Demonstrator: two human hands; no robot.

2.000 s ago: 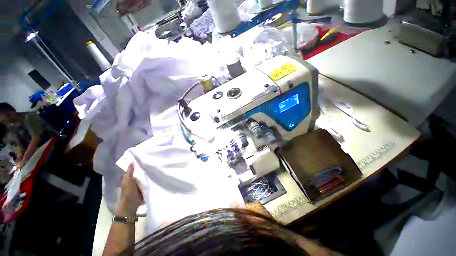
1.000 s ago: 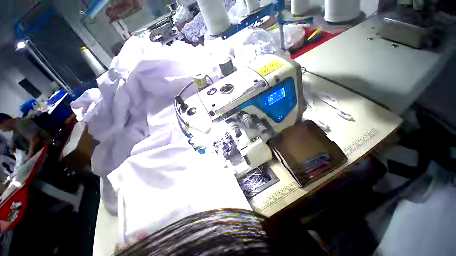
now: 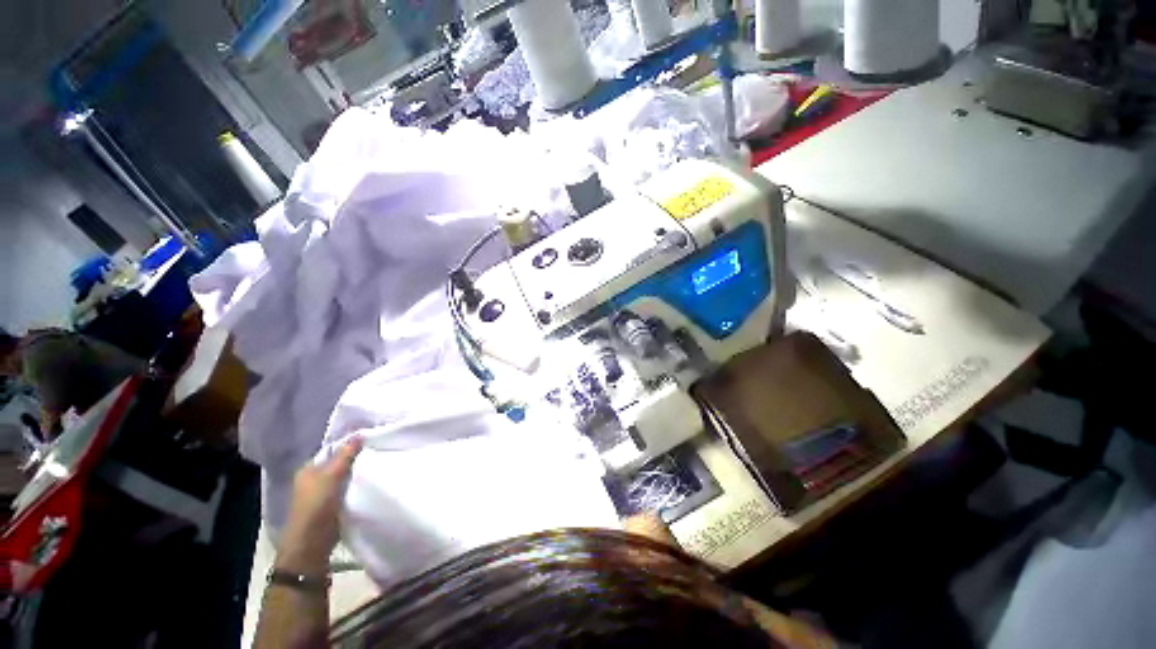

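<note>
A white fabric piece lies flat in front of the overlock machine, its right side by the brightly lit presser foot area. My left hand holds the piece's left edge, thumb on top. My right hand shows only as a small patch of fingers at the fabric's lower right edge; hair hides the rest, so its grip cannot be told. A large crumpled pile of white fabric stands left of and behind the machine.
A brown tray with small coloured items sits right of the machine, beside a waste opening with pale scraps. Thin pale tools lie on the table. Thread cones stand behind. A person is at far left.
My left hand, out of sight one second ago, is back on the fabric's left edge. Fingers of my right hand show again. The piece's upper left corner is now folded and rumpled.
</note>
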